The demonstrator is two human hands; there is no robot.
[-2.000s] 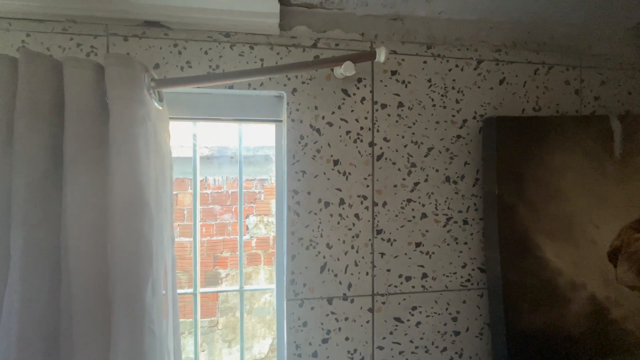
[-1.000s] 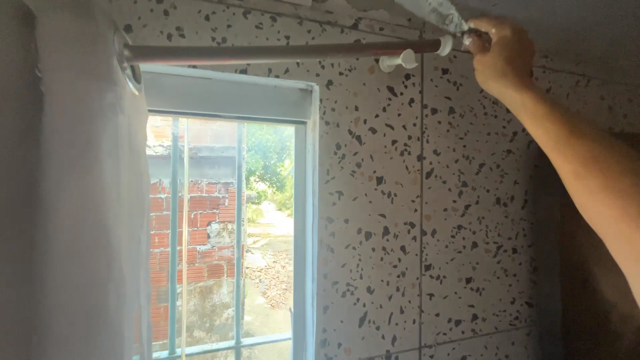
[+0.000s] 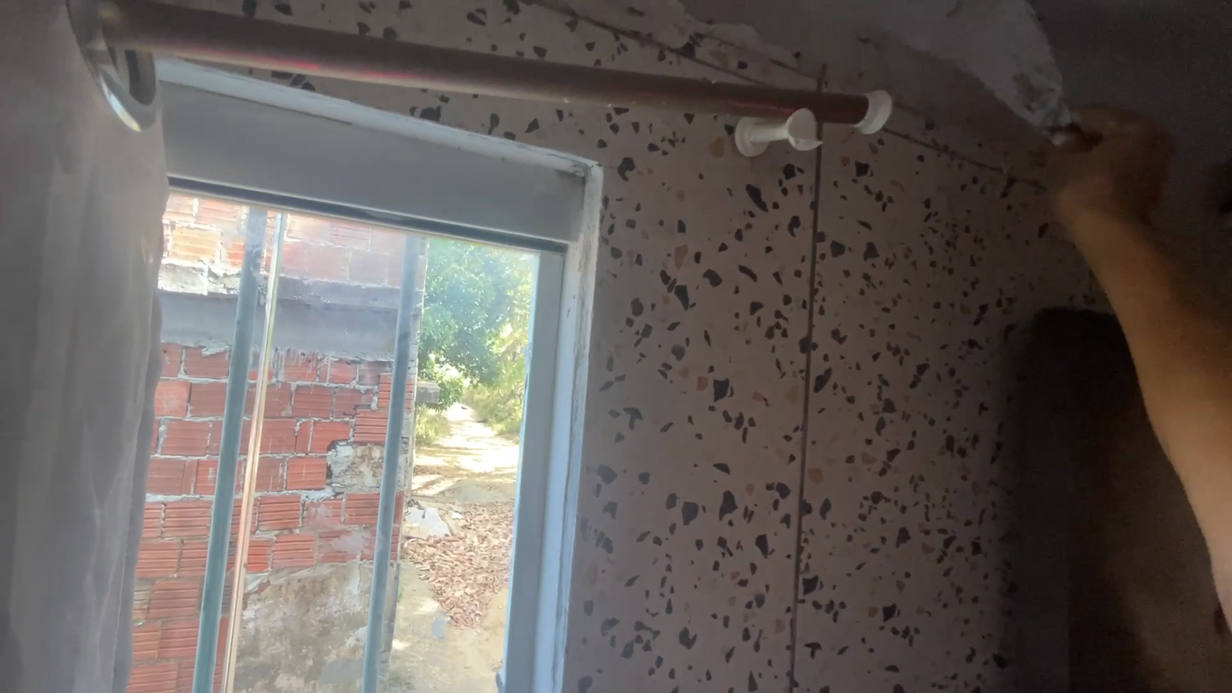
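My right hand (image 3: pixel 1112 164) is raised at the upper right, closed on the handle of what looks like a putty knife (image 3: pixel 1035 91). Its pale, smeared blade points up and left, close to the top of the wall; whether it touches the surface is hard to tell. Left of the hand, a brown curtain rod (image 3: pixel 577 85) with a white end cap (image 3: pixel 874 112) runs above the window. A white rod bracket (image 3: pixel 778 132) stands out from the wall just under the rod. My left hand is out of view.
A grey curtain (image 3: pixel 67 385) with a metal ring hangs at the left. The barred window (image 3: pixel 568 414) shows a brick wall and a path outside. Speckled tiles (image 3: pixel 712 433) cover the wall. A dark panel (image 3: pixel 1068 481) is at the lower right, below my arm.
My right hand, absent two seconds ago, came in at the upper right holding the tool and is still raised there. The view has shifted markedly, with the window and rod now nearer.
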